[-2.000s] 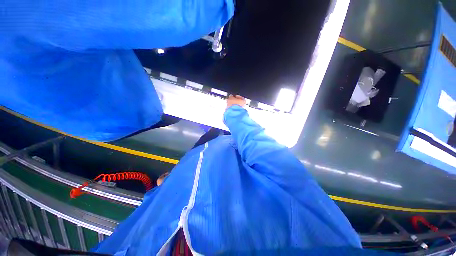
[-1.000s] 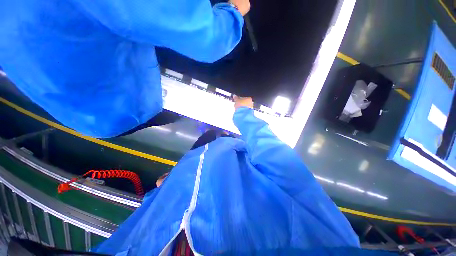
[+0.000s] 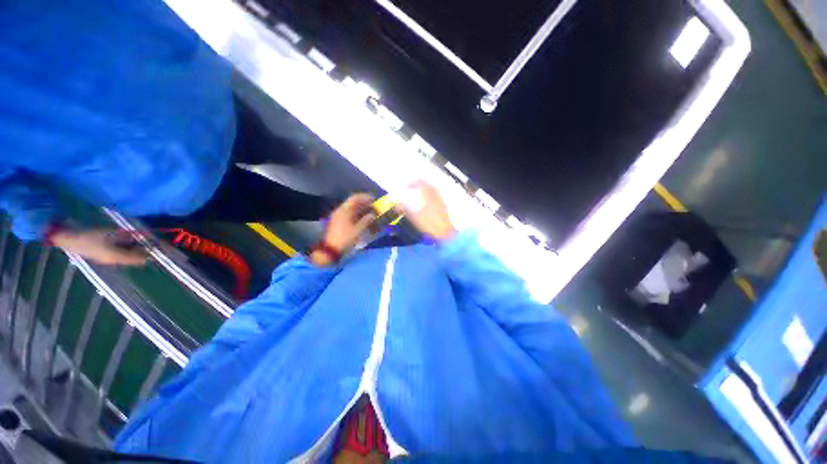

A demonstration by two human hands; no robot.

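Observation:
My left hand (image 3: 346,227), bare, with a red band at the wrist, holds a small yellow object (image 3: 384,207), likely a tape roll, in front of my chest. My right hand (image 3: 426,212) is close beside it at the tray's near edge; its fingers are blurred and I cannot tell whether they grip anything. A glossy black panel (image 3: 553,136) lies in a white foam tray (image 3: 648,168). Small white blocks (image 3: 422,145) line the panel's near long edge. A thin silver frame (image 3: 526,54) with a round corner cup is over the panel.
A person in blue (image 3: 109,100) stands at the left, one hand (image 3: 100,246) over the rail. A red coiled hose (image 3: 213,254) hangs by the metal railing (image 3: 131,317). A black bin (image 3: 671,276) with white scraps and a blue cabinet (image 3: 771,335) are at the right.
My right hand has left the panel edge and come back towards my chest. My left hand has come up with the yellow object. The other person has moved away from the panel. The view has turned.

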